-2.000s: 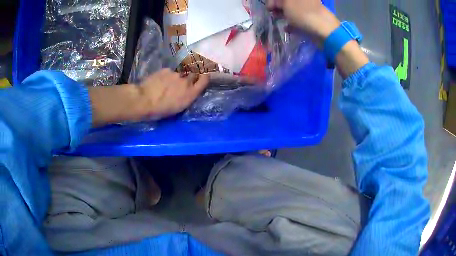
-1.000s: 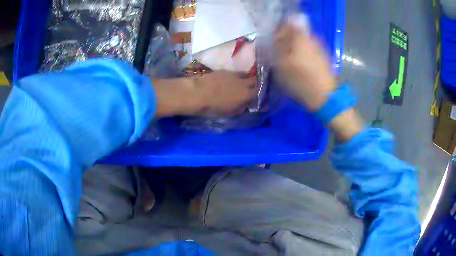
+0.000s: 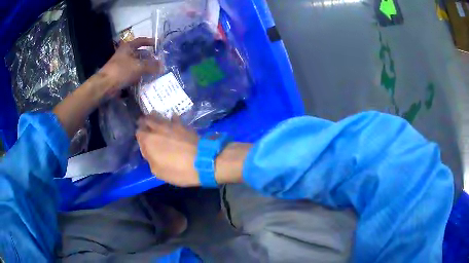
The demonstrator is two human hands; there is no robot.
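A clear plastic bag (image 3: 208, 100) with black handwriting, a green square sticker (image 3: 207, 71) and a white printed label (image 3: 167, 96) lies tilted over the contents of a blue tote (image 3: 288, 77). Dark parts show through it. My left hand (image 3: 126, 64) is at the bag's left edge, its fingers closed on the crinkled plastic. My right hand (image 3: 167, 149), blurred, is at the bag's lower left corner, just below the label; its fingertips are too blurred to tell if they grip.
Bagged black modules (image 3: 46, 59) lie at the tote's left, beside a dark divider. White sheets (image 3: 136, 18) lie behind the bag. A white strip (image 3: 97, 162) is near the tote's front wall. Grey floor with green markings is at the right.
The view has shifted and tilted. The labelled bag now covers most of the red, white and copper-orange items. My right hand has come from the far right to the tote's front; my left hand has moved left.
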